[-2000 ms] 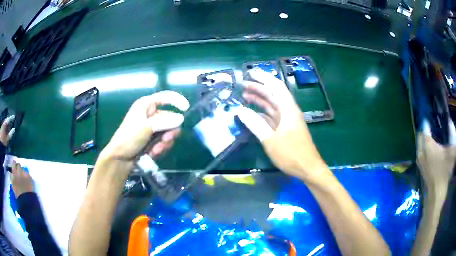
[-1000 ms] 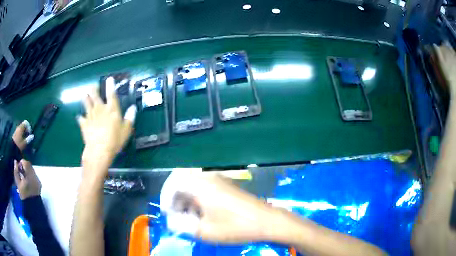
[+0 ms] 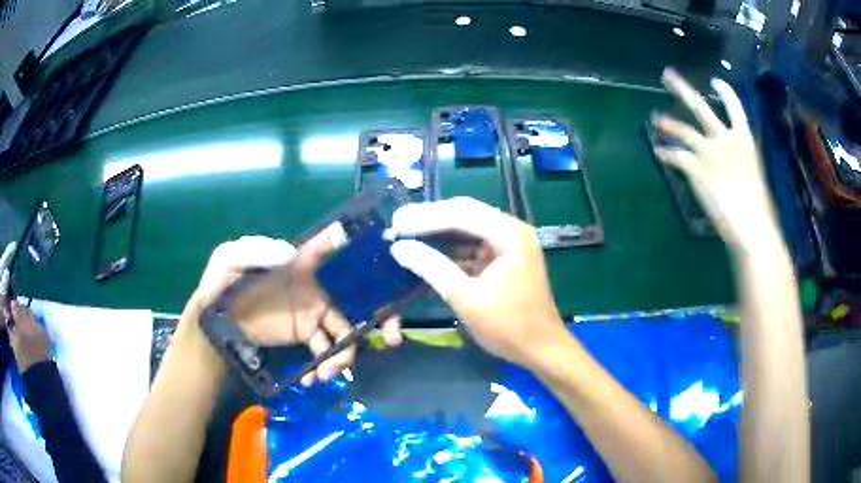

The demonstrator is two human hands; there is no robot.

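My left hand (image 3: 274, 292) holds a dark phone middle frame (image 3: 236, 344) from behind and at its side, tilted above the near belt edge. My right hand (image 3: 491, 274) has white-capped thumb and finger closed together at the frame's upper end, beside a dark blue film (image 3: 363, 274). Whether the fingertips pinch the film or the frame is not clear. Three more frames with blue film lie side by side on the green belt beyond my hands, one of them (image 3: 469, 156) in the middle. The nearer end of the leftmost is hidden.
Another person's hand (image 3: 722, 165) touches or hovers over a frame on the belt at right. A separate frame (image 3: 120, 222) lies at left. Crinkled blue film (image 3: 651, 377) and an orange object (image 3: 247, 448) lie nearest me. Another worker's hand (image 3: 28, 335) is at far left.
My left hand has come back from the belt and now holds a frame. My right hand has risen from above the blue heap to that frame. The other person's hand has reached over the belt.
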